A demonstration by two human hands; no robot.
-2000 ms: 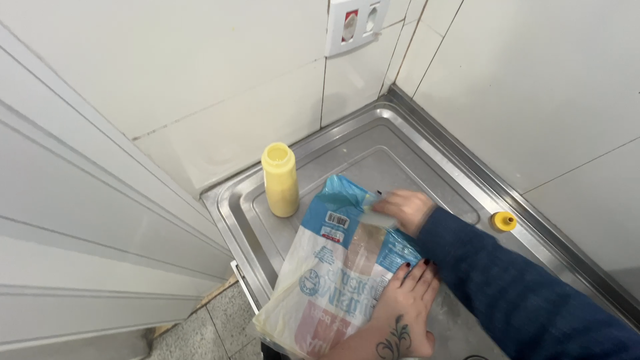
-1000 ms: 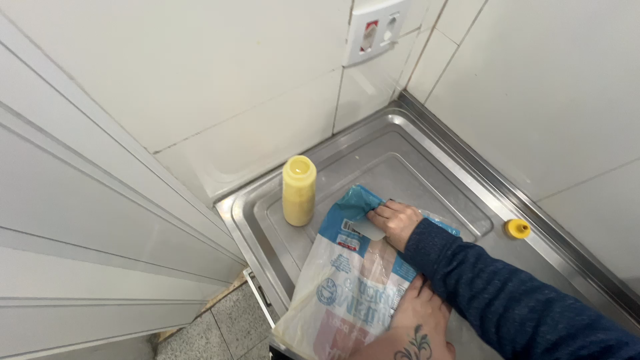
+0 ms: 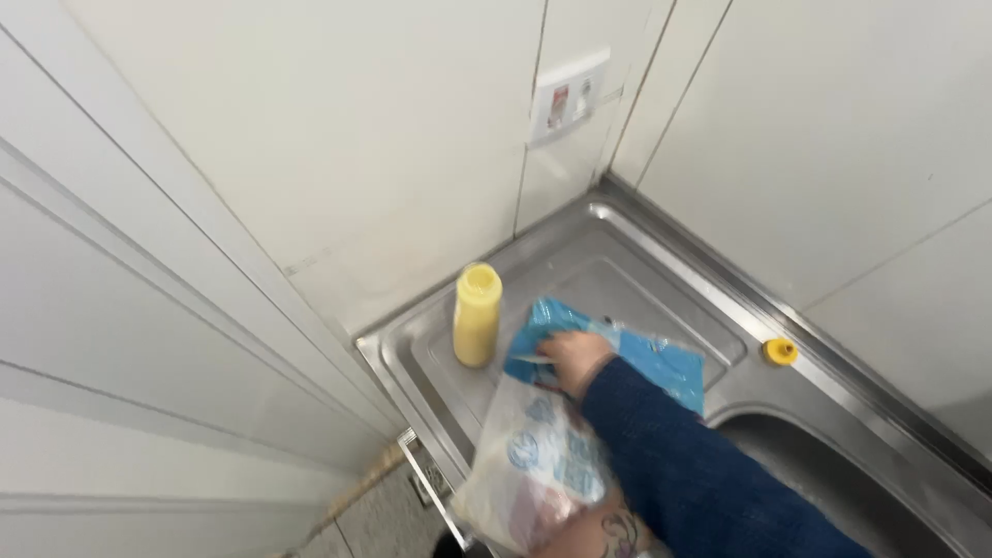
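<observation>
A printed plastic bag (image 3: 542,434), clear and white with a blue top, lies over the near side of the steel drainboard. My right hand (image 3: 575,358), in a dark blue sleeve, has its fingers closed on the bag's blue upper part. Below it shows the tattooed forearm of my left hand, beside the bag; the hand itself is hidden by the sleeve and the bag. Just left of the bag stands an upright yellow squeeze bottle (image 3: 477,318) with an uncapped mouth. Its likely cap, a yellow nozzle cap (image 3: 780,351), sits on the right rim of the steel top.
The ribbed steel drainboard (image 3: 620,291) fills the corner between tiled walls, with a sink basin (image 3: 821,473) at lower right. A wall plate with a socket and switch (image 3: 570,101) is above. White panels (image 3: 194,310) stand at left, beside an open metal-edged drawer or door (image 3: 434,484).
My right hand has moved left across the bag's blue part. The blue part has spread out to the right of my sleeve. My left hand's fingers, seen on the bag earlier, are now hidden.
</observation>
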